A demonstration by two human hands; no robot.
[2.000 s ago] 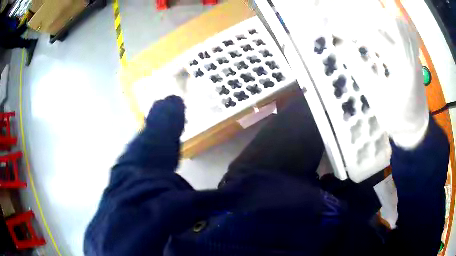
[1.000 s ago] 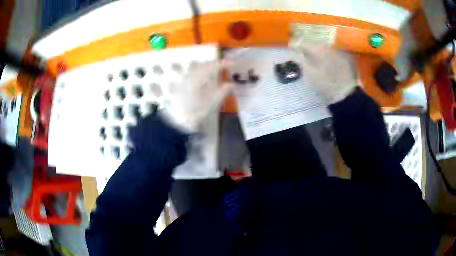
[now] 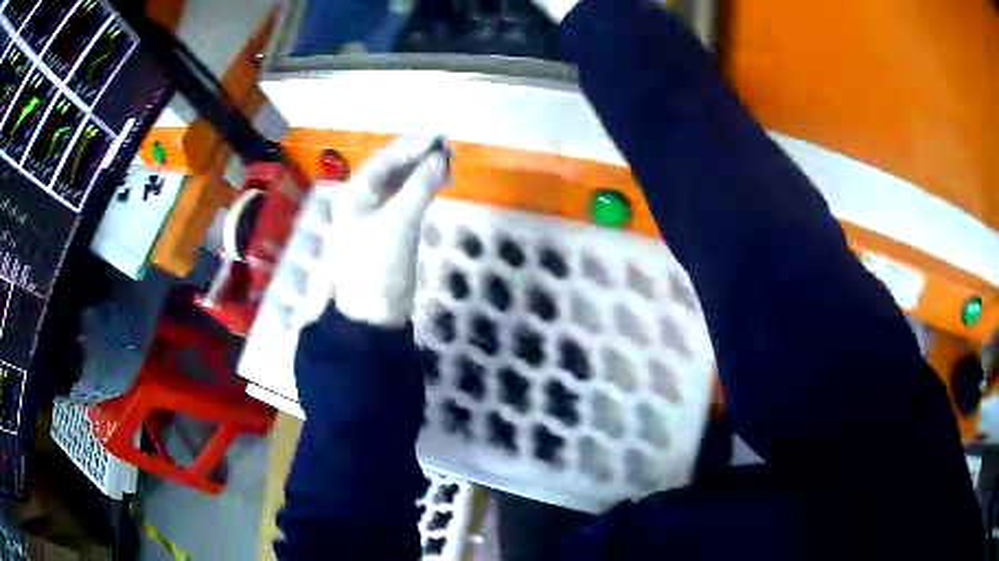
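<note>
My left hand (image 3: 378, 236), in a white glove, is shut on a small black part (image 3: 439, 146) at its fingertips, above the orange rail. Below it lies a white foam tray (image 3: 646, 384) with rows of lobed pockets; several columns hold dark parts and the right columns look pale. My right arm reaches up to the machine's framed opening. Only a sliver of my right hand (image 3: 557, 7) shows, cut off by the top edge; its fingers are hidden.
The machine's frame (image 3: 438, 68) spans the top. A green button (image 3: 610, 207) and red button (image 3: 334, 164) sit on the orange rail. A red tape dispenser (image 3: 263, 236), a red stool (image 3: 181, 405) and a monitor (image 3: 55, 142) stand left. Another tray (image 3: 460, 521) shows below.
The view has turned to the left part of the bench. My left hand now holds a small part above the rail. My right hand has left the paper sheet and reaches into the opening's area.
</note>
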